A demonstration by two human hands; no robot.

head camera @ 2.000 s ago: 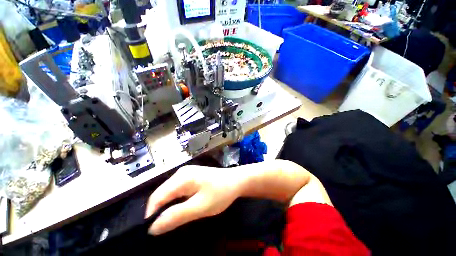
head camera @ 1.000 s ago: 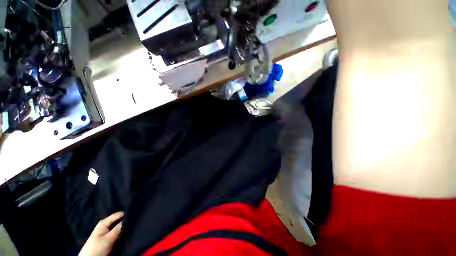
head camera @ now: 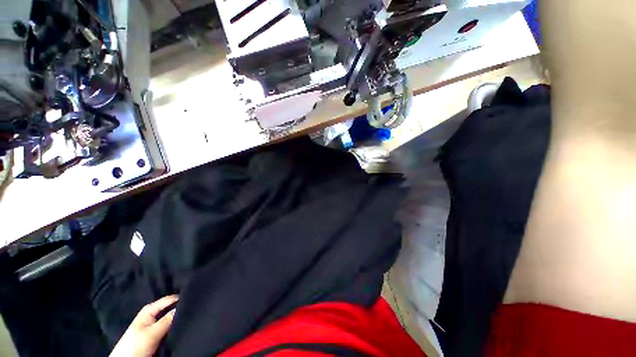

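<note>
A black garment (head camera: 279, 237) lies over the lap below the bench edge, with a small white diamond-shaped mark (head camera: 137, 243) at its left. My left hand (head camera: 148, 329) is at the bottom left, cut off by the edge; its thumb and a finger pinch a fold of this garment. My right forearm (head camera: 586, 195) fills the right side, very close to the camera; the right hand is out of the picture. Another piece of black cloth (head camera: 488, 181) lies beside the forearm, partly hidden by it.
The sewing clamp with its metal plate (head camera: 122, 164) is at the upper left. The feeder arm mechanism (head camera: 380, 63) and slotted metal cover (head camera: 268, 24) are at the top. The white bench (head camera: 202, 125) has a front edge running diagonally. Blue plastic (head camera: 364, 132) shows below it.
My right hand has left the garment on the lap and gone out of the picture at the right. The view has moved down and closer. My left hand has come into view at the bottom left.
</note>
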